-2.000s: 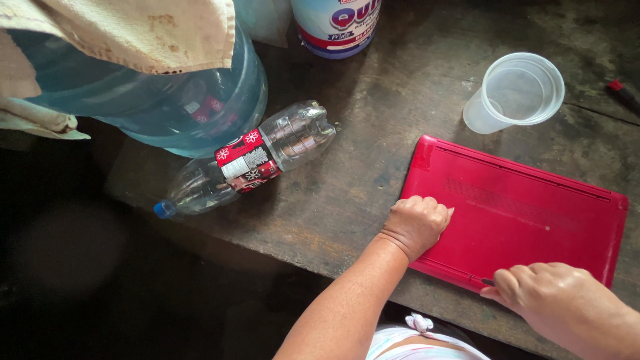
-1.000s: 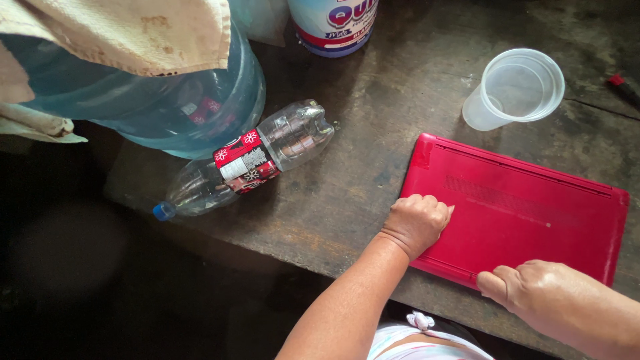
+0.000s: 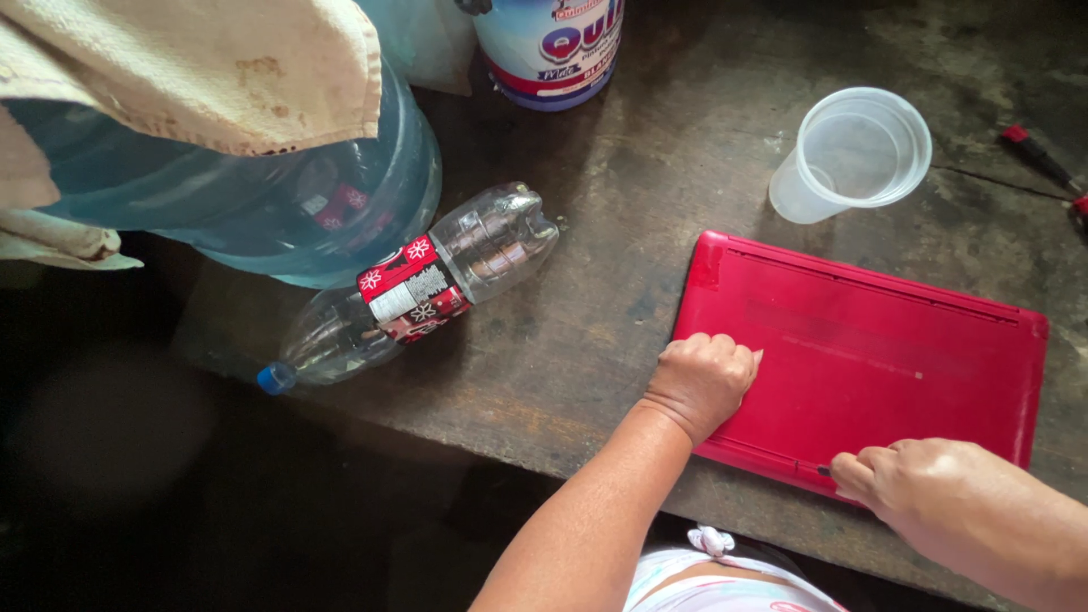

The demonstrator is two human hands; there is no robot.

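Note:
A red laptop [image 3: 867,357], its underside facing up, lies near the front edge of a dark wooden table. My left hand [image 3: 705,378] rests as a curled fist on its left side; whether it grips anything under the fingers is hidden. My right hand [image 3: 892,476] is closed around a small tool, of which only a dark tip [image 3: 824,470] shows at the laptop's near edge. The rest of that tool is hidden in the fingers. Behind the laptop stands a translucent plastic cup [image 3: 850,161].
An empty plastic bottle [image 3: 416,289] with a blue cap lies left of the laptop. Beyond it stand a large bluish water container [image 3: 255,212] under a stained cloth [image 3: 255,68] and a paint bucket [image 3: 552,51]. A red-and-black tool [image 3: 1037,157] lies far right. The wooden tabletop [image 3: 544,399] ends in front.
The dark tool tip at my right hand, out of sight one second ago, shows again at the laptop's near edge. My left hand has stayed in place on the laptop.

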